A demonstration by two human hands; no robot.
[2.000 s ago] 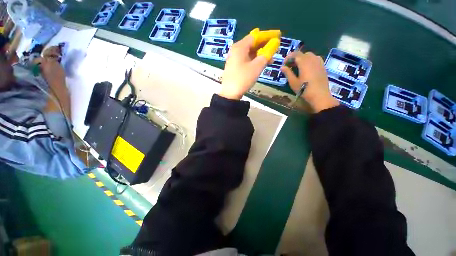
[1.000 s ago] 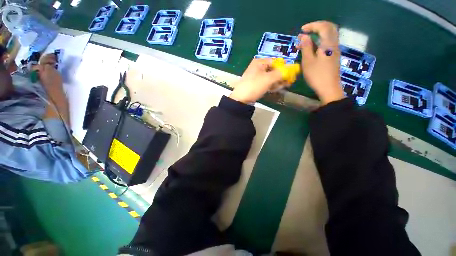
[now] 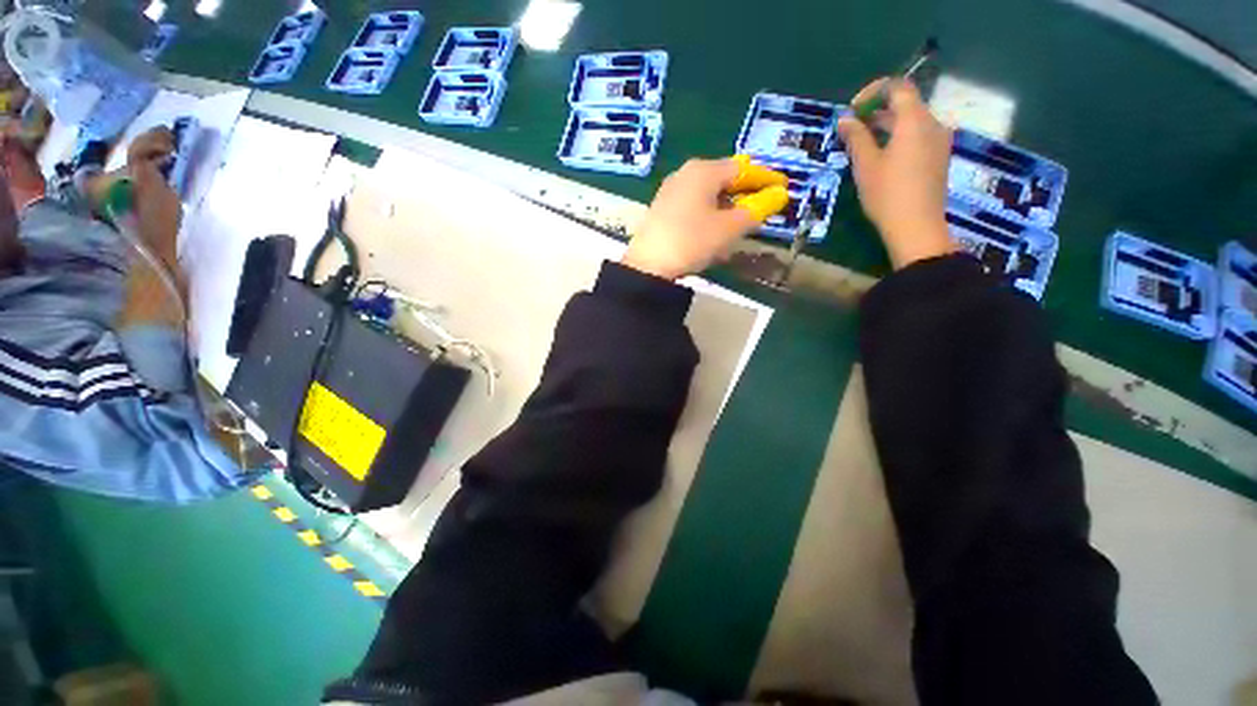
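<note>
My left hand [image 3: 689, 218], with yellow finger cots [image 3: 758, 192] on its fingertips, is at the near left edge of the lower blue housing [image 3: 818, 200]; whether it grips anything is unclear. The upper blue housing [image 3: 791, 133] of that pair lies open just beyond, with black and silver parts inside. My right hand [image 3: 903, 168] is raised at its right side. It holds a slim tool [image 3: 873, 104] with a green grip, its dark end pointing up and away. A thin pale thing below the left fingertips is too blurred to name.
More blue housings lie left [image 3: 609, 138] and right [image 3: 1155, 283] on the green conveyor [image 3: 717, 48], behind a worn metal rail [image 3: 579, 207]. A black box [image 3: 342, 393] with wires and black pliers [image 3: 331, 246] lies left on cardboard. A neighbour's arm [image 3: 152, 228] is at far left.
My left hand has moved back left from the right hand. The right hand has turned, so the tool's dark end points up and away. The housings have shifted slightly right.
</note>
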